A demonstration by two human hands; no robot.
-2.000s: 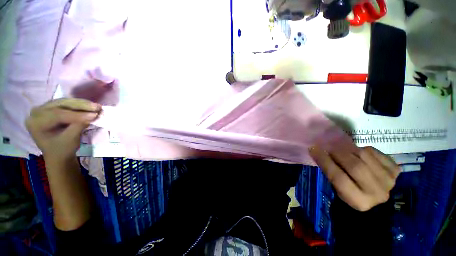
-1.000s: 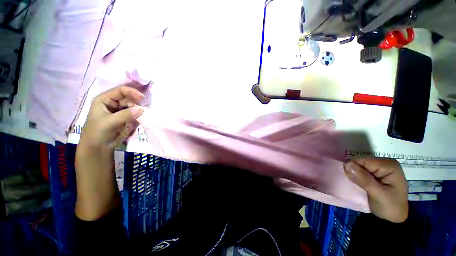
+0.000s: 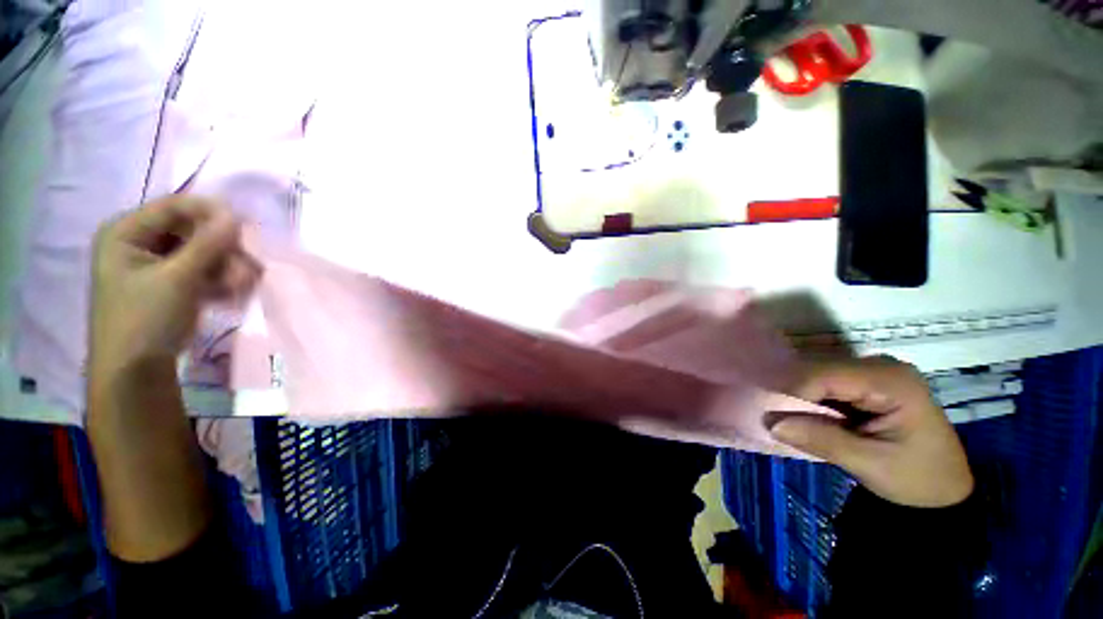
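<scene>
A pink fabric panel (image 3: 484,351) is stretched between my two hands, over the front edge of the white table. My left hand (image 3: 175,272) is at the panel's left corner with fingers curled, somewhat blurred; it holds the cloth. My right hand (image 3: 877,423) pinches the right end between thumb and fingers. A folded, lighter part of the cloth lies on the table behind the stretched part. The sewing machine head (image 3: 659,48) is beyond the panel, with no cloth under it.
Stacked pink pieces (image 3: 91,230) lie at left. A black smartphone (image 3: 883,181), red-handled scissors (image 3: 816,58), green and black snips (image 3: 1014,208) and a red bar (image 3: 792,210) are at right. Ruler marks (image 3: 956,327) run along the front. Blue crates (image 3: 333,484) stand below.
The view has shifted, so the machine and phone appear further left than a second ago. My left hand has curled and moved slightly relative to the stacked cloth; the panel stays stretched between both hands.
</scene>
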